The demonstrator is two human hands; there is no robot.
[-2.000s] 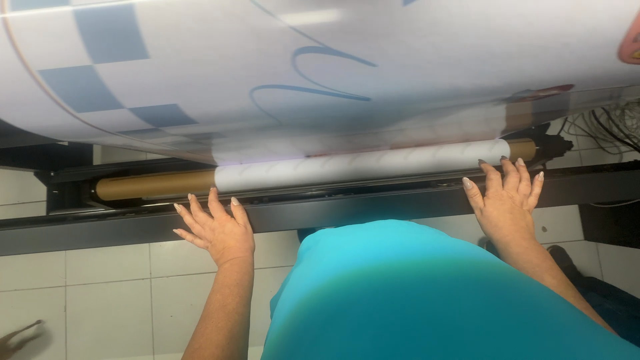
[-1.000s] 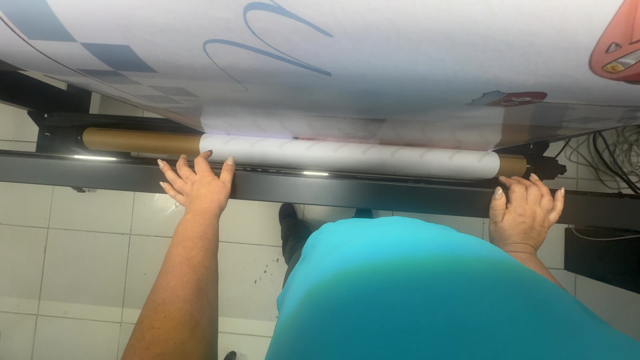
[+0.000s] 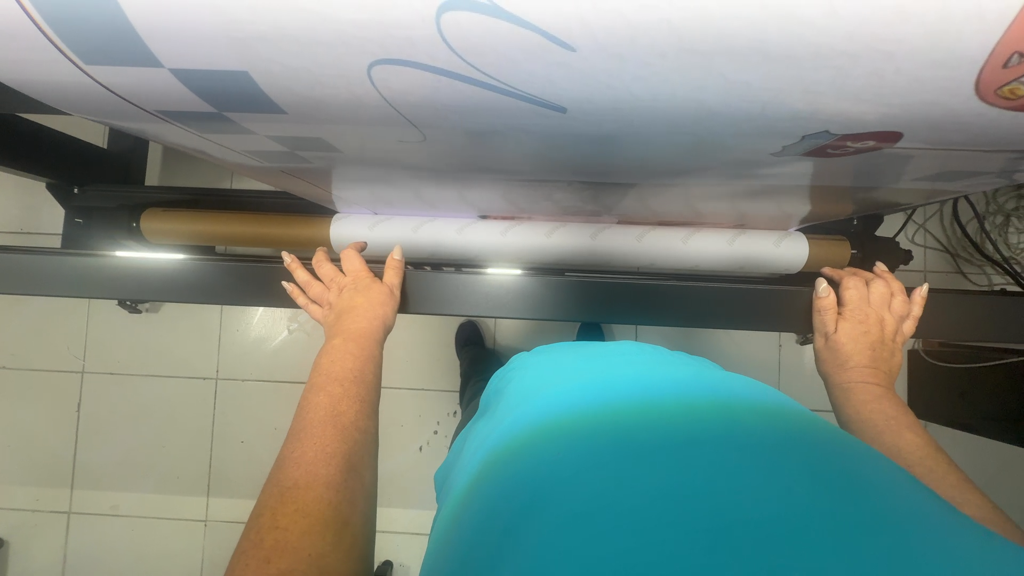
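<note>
A large printed sheet (image 3: 640, 96) with checks, a blue script stroke and red pictures hangs across the top and runs down to a white roll (image 3: 560, 242). The roll sits on a brown cardboard tube (image 3: 236, 229), which shows at both ends. My left hand (image 3: 348, 292) rests with fingers spread on the dark metal bar (image 3: 600, 300), its fingertips by the left end of the white roll. My right hand (image 3: 868, 320) lies on the same bar near the right end of the tube, fingers slightly bent. Neither hand holds anything.
Black holders carry the tube at its left (image 3: 100, 220) and right (image 3: 880, 250) ends. Tangled cables (image 3: 988, 232) lie at the far right, above a dark box-like object (image 3: 968, 388). Below are white floor tiles (image 3: 144, 432), my feet and my turquoise top (image 3: 680, 480).
My right hand has moved right, from the white roll's right end to beyond it. My left hand stays on the bar near the roll's left end. The view has shifted somewhat.
</note>
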